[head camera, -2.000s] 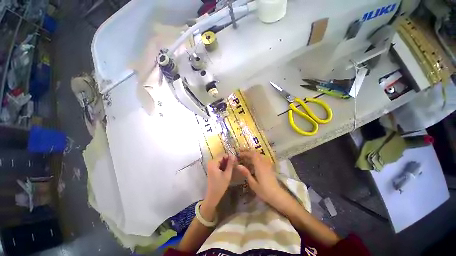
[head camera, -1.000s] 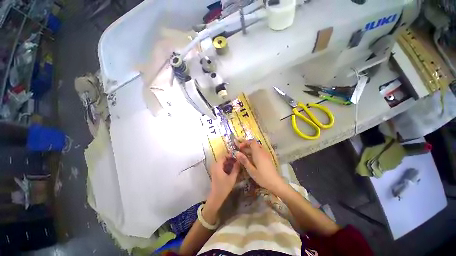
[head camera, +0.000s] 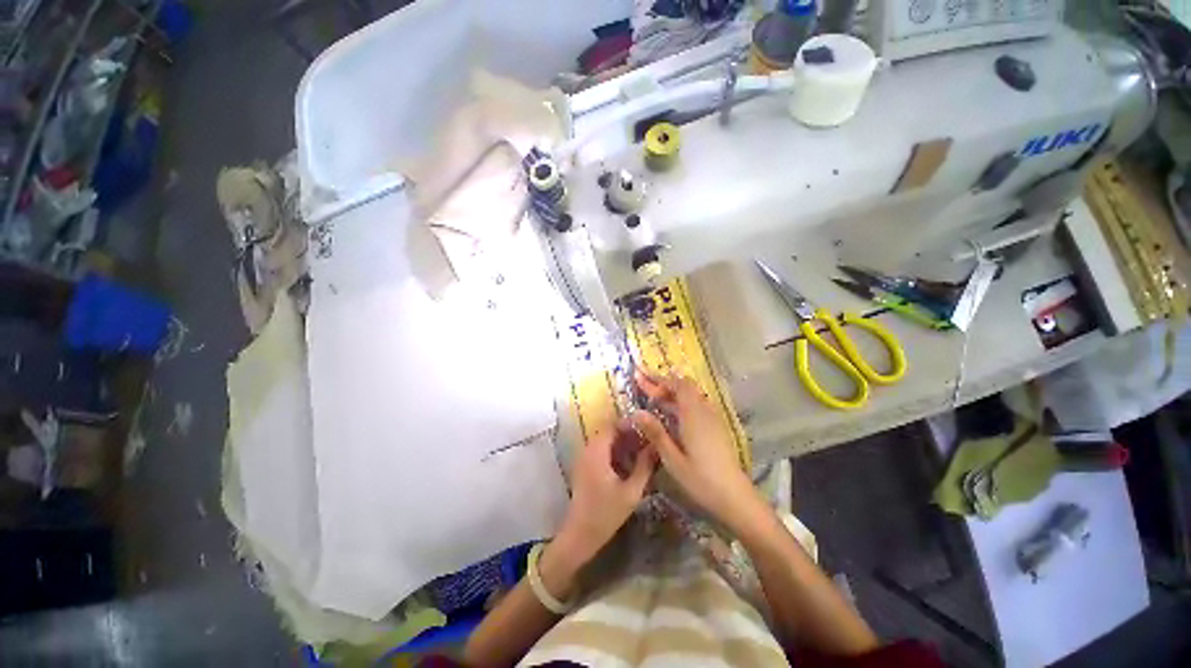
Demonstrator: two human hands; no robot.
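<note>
My left hand (head camera: 610,485) and my right hand (head camera: 695,444) meet at the front of the machine bed, just below the needle area. Their fingertips pinch a small dark trim (head camera: 637,445) between them; its exact shape is hidden by the fingers. The presser foot and needle area (head camera: 640,308) lies above the fingertips, partly lost in lamp glare. The yellow tape (head camera: 683,342) with black lettering covers the bed on both sides of the metal strip.
Yellow-handled scissors (head camera: 836,358) lie right of the needle, with thread snips (head camera: 914,299) beyond. The machine head (head camera: 836,183) spans the upper right. Beige fabric (head camera: 473,215) lies behind, by the white tray (head camera: 317,131). A fabric stack (head camera: 268,450) hangs off the left table edge.
The whole view has shifted, so the machine and table appear lower and further right. Both hands stay together at the bed front, with the fingertips slightly changed in position around the dark piece.
</note>
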